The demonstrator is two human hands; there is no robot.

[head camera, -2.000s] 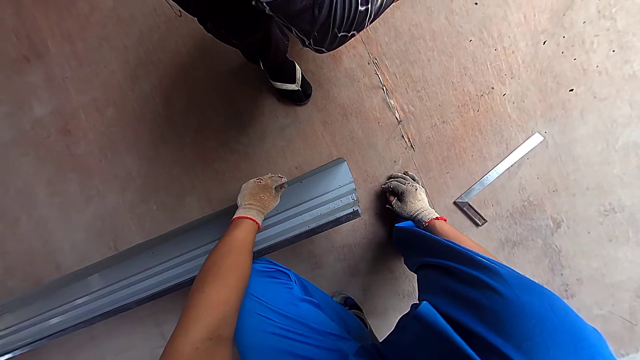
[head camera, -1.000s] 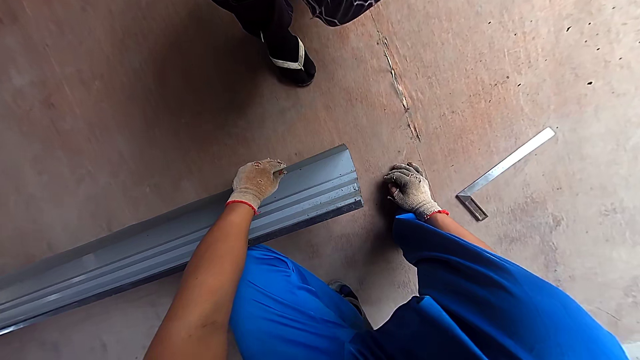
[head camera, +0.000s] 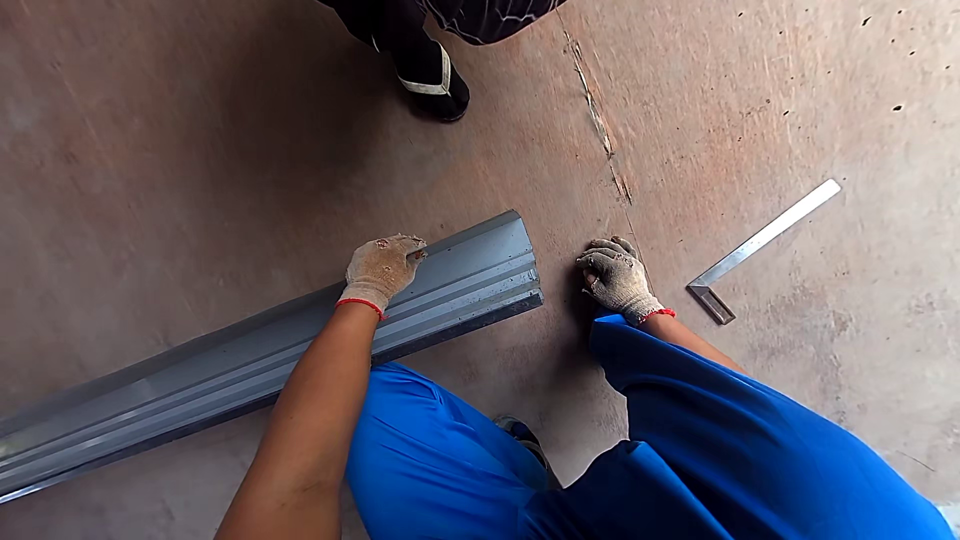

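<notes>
A long grey ribbed metal profile [head camera: 465, 262] slants from the lower left to the centre of the head view. My left hand [head camera: 382, 274], in a worn knitted glove with a red cuff, lies on its upper edge near the cut end, fingers curled over that edge. My right hand [head camera: 615, 277], gloved alike, hangs just past the end of the profile, apart from it, with fingers curled; its palm side is hidden, so whether it holds anything does not show. To its right a metal try square [head camera: 765, 234] lies on the floor.
Another person's foot in a black sock and a flip-flop with a pale strap [head camera: 435, 82] stands on the concrete floor [head camera: 225, 187] at the top, below dark patterned clothing. A rough crack [head camera: 596, 116] runs down the floor toward my right hand. My blue-clad knees are below.
</notes>
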